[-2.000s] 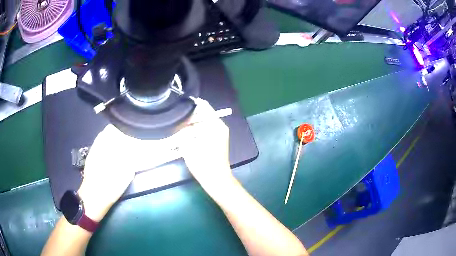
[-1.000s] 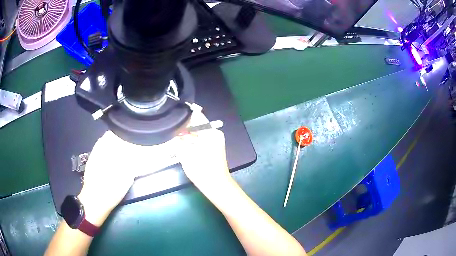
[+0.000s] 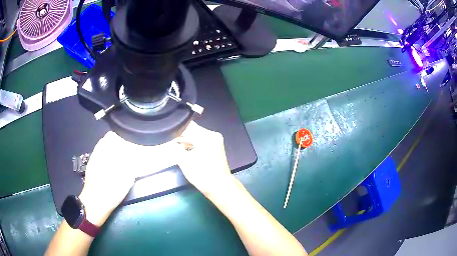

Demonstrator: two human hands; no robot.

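Observation:
The black microscope point(image 3: 150, 120) stands over the black board point(image 3: 235, 145), its ring light lit. My left hand point(image 3: 107, 165), with a dark watch at the wrist, lies under the front of the microscope head. My right hand point(image 3: 203, 157) is close beside it on the right. Both hands are glared out white, and the microscope head covers part of the fingers. A small brownish spot shows at my right fingers. I cannot make out what lies between the hands. A short silvery cluster point(image 3: 80, 163) lies left of my left hand.
A red pot point(image 3: 303, 138) with a thin tan stick point(image 3: 292, 180) against it lies on the green mat point(image 3: 255, 200) at the right. A black keyboard point(image 3: 213, 42), blue bin point(image 3: 82, 37) and pink fan point(image 3: 44, 22) are behind. A blue stool point(image 3: 383, 192) stands on the floor at right.
The pale bar that stuck out to the right above my right hand no longer shows. My right hand has shifted slightly down and left. My left hand has hardly moved.

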